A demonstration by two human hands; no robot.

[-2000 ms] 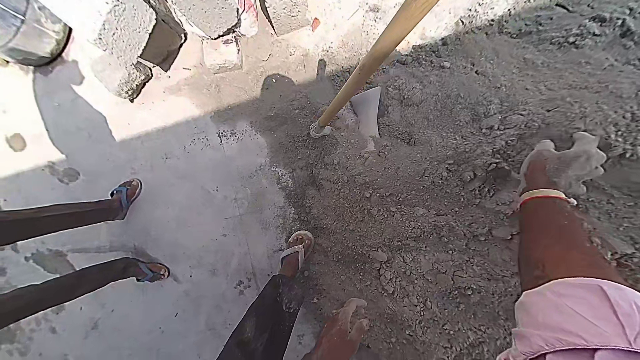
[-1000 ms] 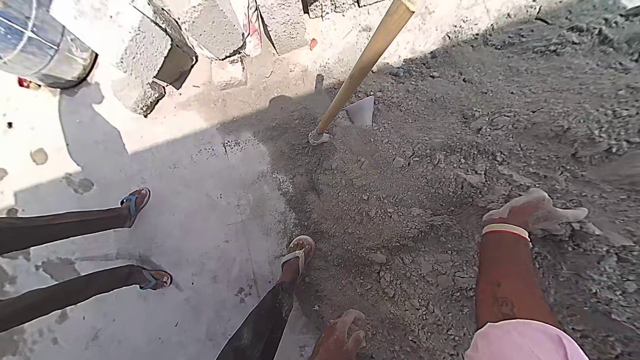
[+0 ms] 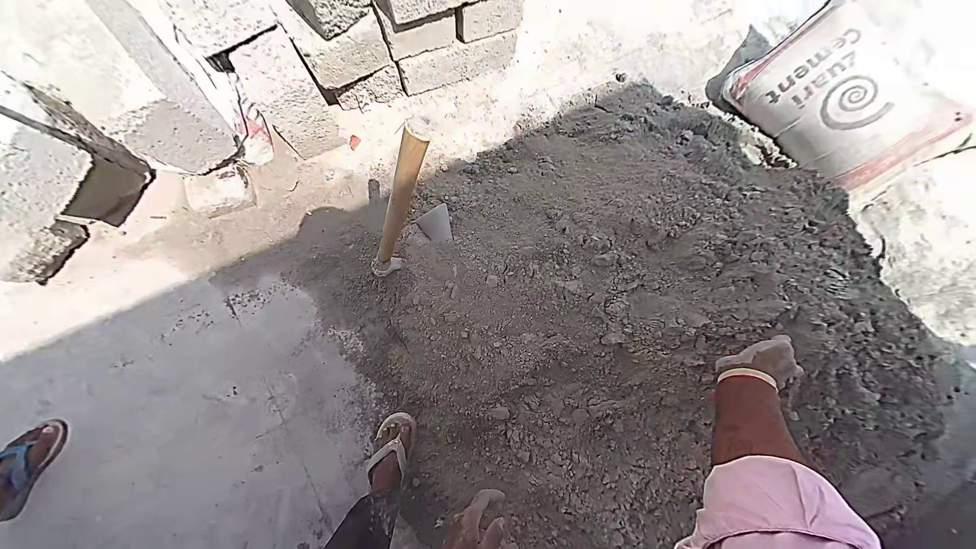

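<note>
A wide heap of grey, crumbly mortar mix (image 3: 534, 305) covers the ground before me. My right hand (image 3: 762, 362), coated in grey dust and with a pale band at the wrist, is down at the heap's right part, its fingers curled; whether it grips any mix is hidden. At the bottom edge my left hand (image 3: 476, 522) is partly in view over the near side of the heap, fingers bent, with no object visible in it. A hoe with a wooden handle (image 3: 402, 194) stands in the far left part, its metal blade (image 3: 436, 223) partly buried.
Concrete blocks (image 3: 457, 61) are stacked at the back left. A cement bag (image 3: 831, 99) lies at the back right. My sandalled foot (image 3: 393, 450) is at the heap's near left edge. Another person's foot (image 3: 29, 461) is on the concrete floor (image 3: 191, 396) at far left.
My right hand's spread fingers have curled in at the heap. The view has shifted right, bringing in the cement bag and leaving out the bucket-like container at the top left.
</note>
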